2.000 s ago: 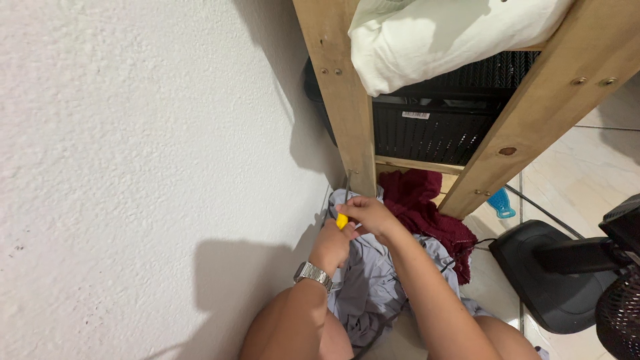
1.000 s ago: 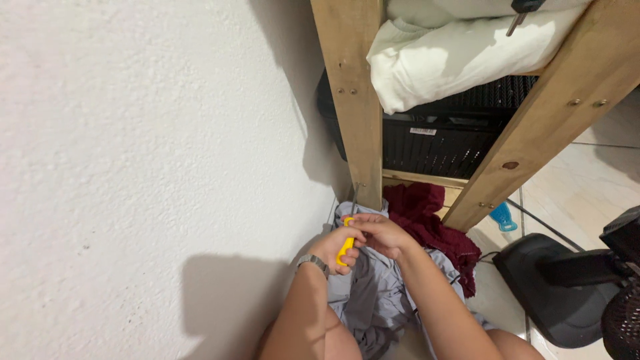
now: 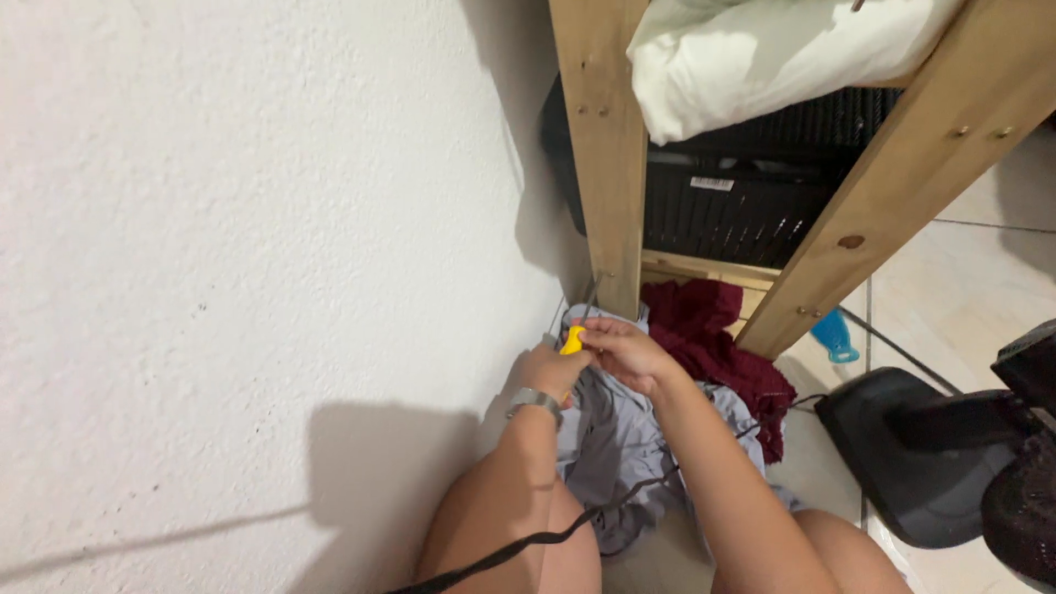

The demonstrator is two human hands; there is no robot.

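Observation:
A screwdriver with a yellow handle (image 3: pixel 573 339) is held low beside the wall, its metal shaft pointing up to a screw near the bottom of the left wooden post (image 3: pixel 610 190). My left hand (image 3: pixel 554 370), with a metal-band watch on the wrist, is closed around the handle. Touching the upper end of the handle are the fingers of my right hand (image 3: pixel 623 351); whether they grip it I cannot tell. Grey cloth (image 3: pixel 619 445) lies under both hands, and dark red cloth (image 3: pixel 718 338) is just right of them.
A white textured wall (image 3: pixel 247 247) rises at the left. Inside the wooden frame sit a black slatted crate (image 3: pixel 726 219) and, above it, a white cloth bundle (image 3: pixel 751 66). At the right are a blue plastic item (image 3: pixel 835 337) and a black stand base (image 3: pixel 891 462). A dark cord (image 3: pixel 540 538) crosses the foreground.
The screwdriver's handle, more exposed one second ago, is now more covered by my left hand. A dark cord now crosses in front of my legs.

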